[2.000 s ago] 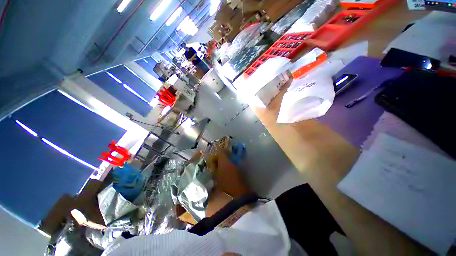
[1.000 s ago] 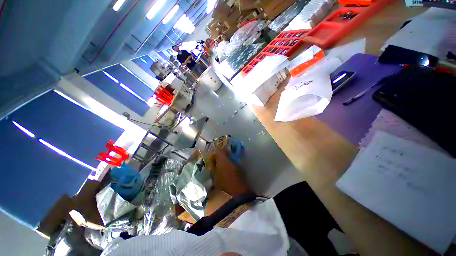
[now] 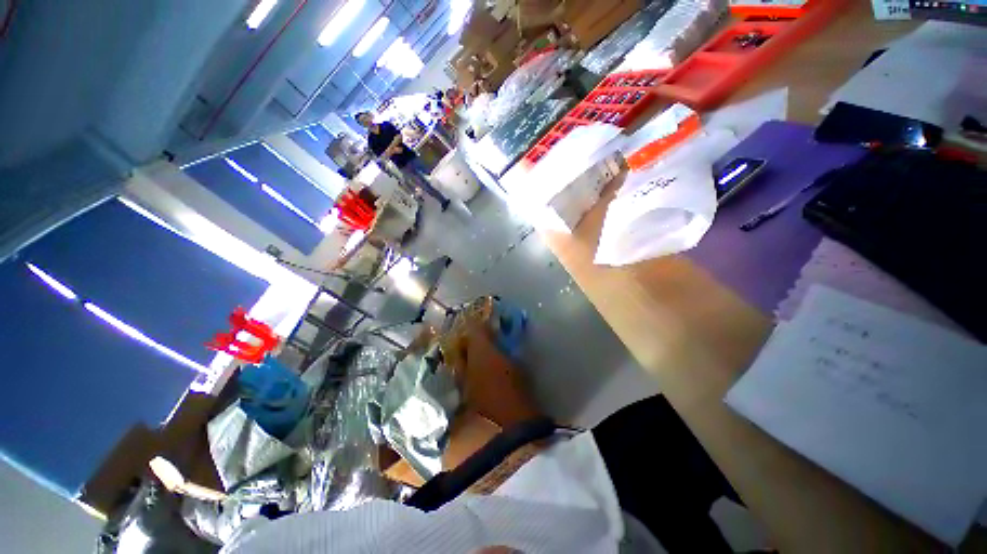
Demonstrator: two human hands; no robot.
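Observation:
Neither of my hands shows clearly. A small skin-toned patch touches the bottom edge below a white striped garment, too cut off to identify. White handwritten notes (image 3: 860, 395) lie at the near right of the desk. A pen (image 3: 781, 203) and a smartphone (image 3: 739, 180) lie on the purple mat (image 3: 747, 254). A black flat object (image 3: 909, 233), cut by the right edge, lies beyond the notes. Beside the mat are a marked white bag (image 3: 658, 206) and an orange-and-white packet (image 3: 663, 143). Another dark device (image 3: 877, 126) lies near the mat's far corner.
Red-orange parts bins (image 3: 693, 81) line the desk's far left edge. A screen corner (image 3: 952, 9) shows at top right. Left of the desk are plastic-wrapped goods and a cardboard box (image 3: 492, 379) on the floor. A person (image 3: 392, 152) stands in the distant aisle beside a white bin (image 3: 457, 175).
The distant person has come closer along the aisle and now shows at full length. The view has shifted very slightly; the desk things lie as before.

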